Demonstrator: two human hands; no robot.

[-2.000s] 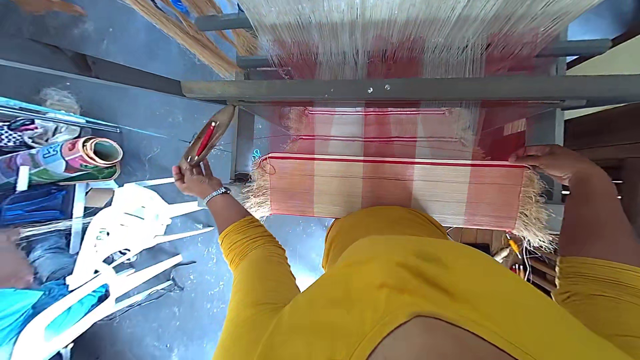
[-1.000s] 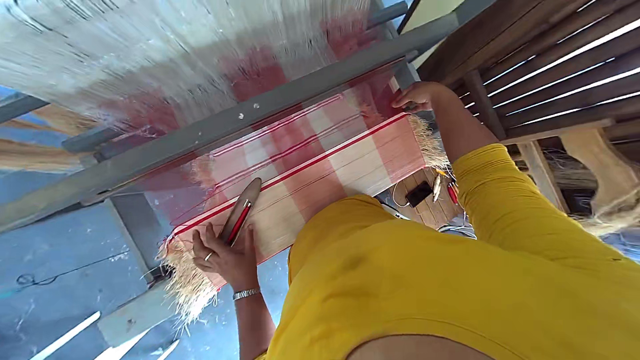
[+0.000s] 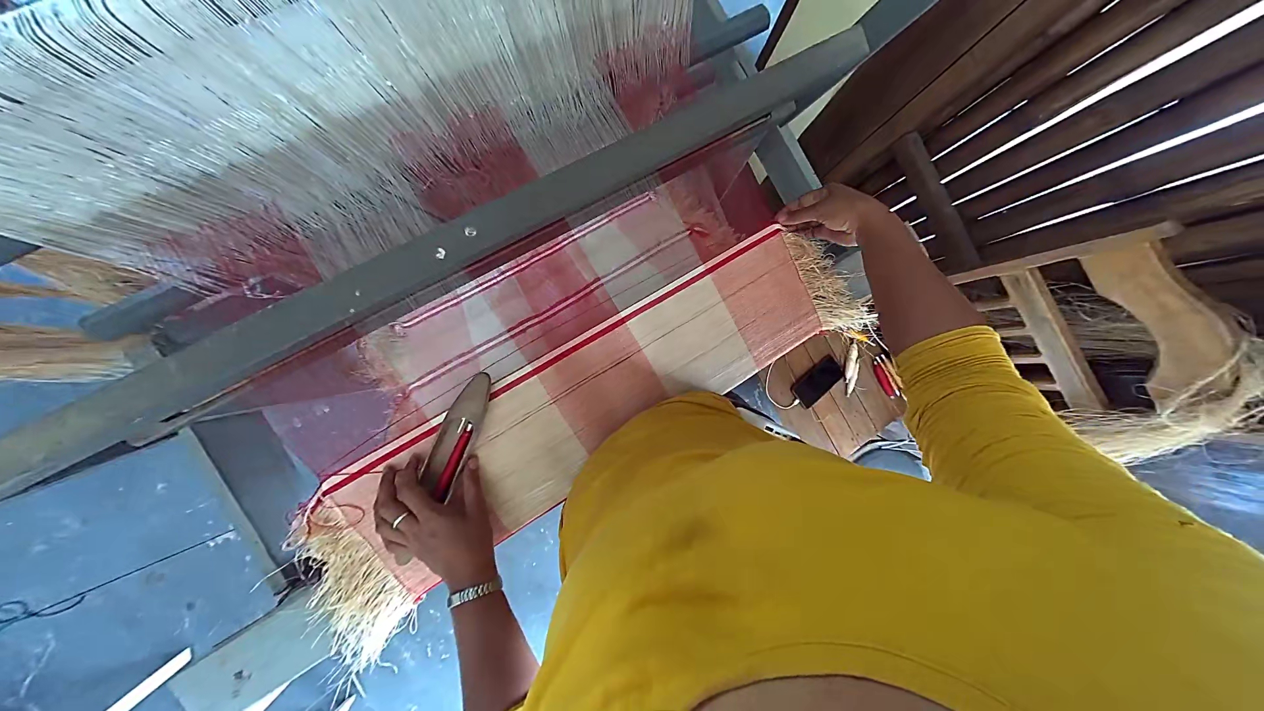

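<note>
My left hand holds a wooden boat shuttle with a red bobbin, over the left part of the woven cloth. The cloth has pink and cream bands, a red stripe and frayed fibre fringes along its sides. At the cloth's right edge, by the end of the red stripe, the fingers of my right hand touch the weave; whether they pinch it I cannot tell. Beyond the stripe lie sheer warp threads, and the grey beater beam of the loom crosses above them.
White heddle strings hang behind the beam. On the right, a phone with a cable and small tools lie on a wooden surface. A wooden bench-like frame with loose fibre stands near a slatted wall.
My left hand has brought the shuttle from beside the loom at the left to above the cloth. My right hand stays at the cloth's right edge. The view has turned and shifted right.
</note>
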